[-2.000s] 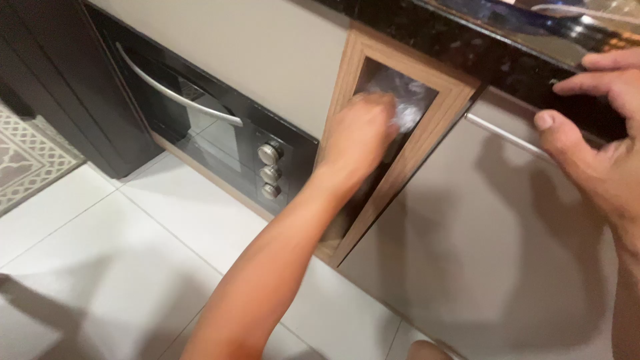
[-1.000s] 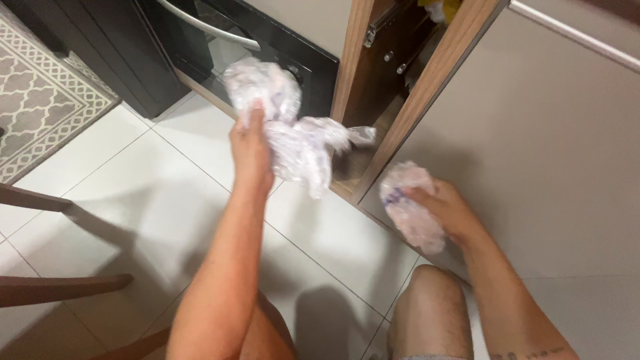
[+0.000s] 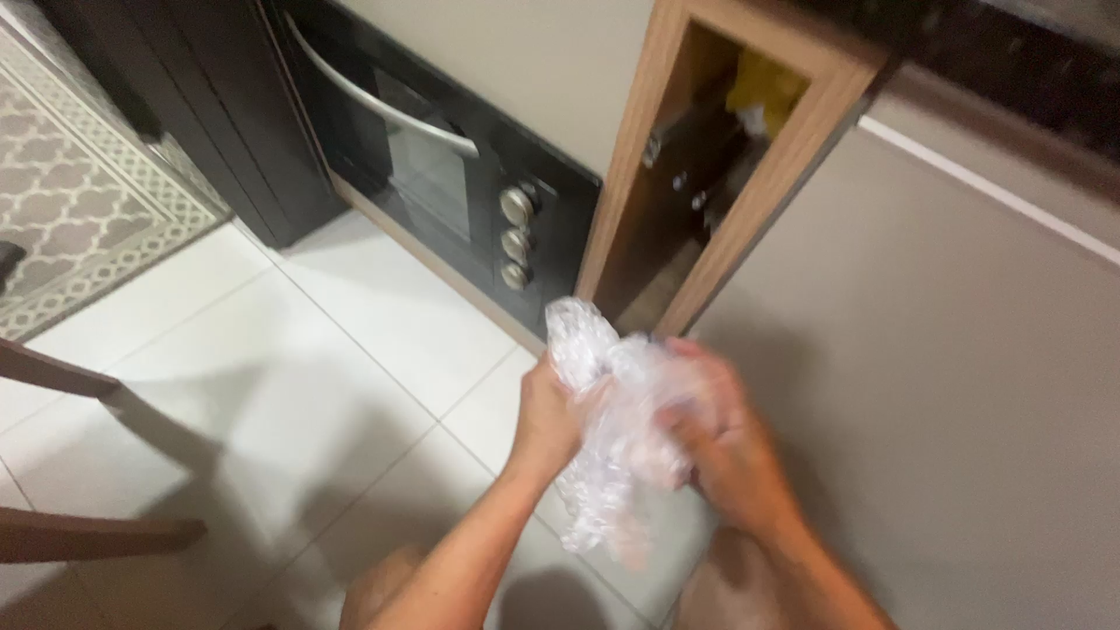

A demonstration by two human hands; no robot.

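Crumpled, see-through plastic bags (image 3: 604, 420) are bunched between both hands, low in front of a narrow wood-framed cabinet opening (image 3: 700, 175). My left hand (image 3: 551, 416) grips the bunch from the left, with part of it sticking up above the fingers and part hanging below. My right hand (image 3: 713, 429) closes on the bunch from the right; that side is blurred. The two handfuls touch, so where one bag ends and another begins cannot be told. Inside the opening, a yellow bag (image 3: 766, 87) shows near the top.
A built-in black oven (image 3: 437, 166) with a curved handle (image 3: 376, 101) and round knobs (image 3: 516, 227) is left of the opening. At right is a beige cabinet front (image 3: 945, 350) under a dark countertop (image 3: 989, 52). Wooden legs (image 3: 96, 534) and a patterned rug (image 3: 79, 175) lie left.
Two seconds ago my left hand was at the cabinet opening and my right by the countertop. A second ago each hand held plastic apart; now the handfuls are together.
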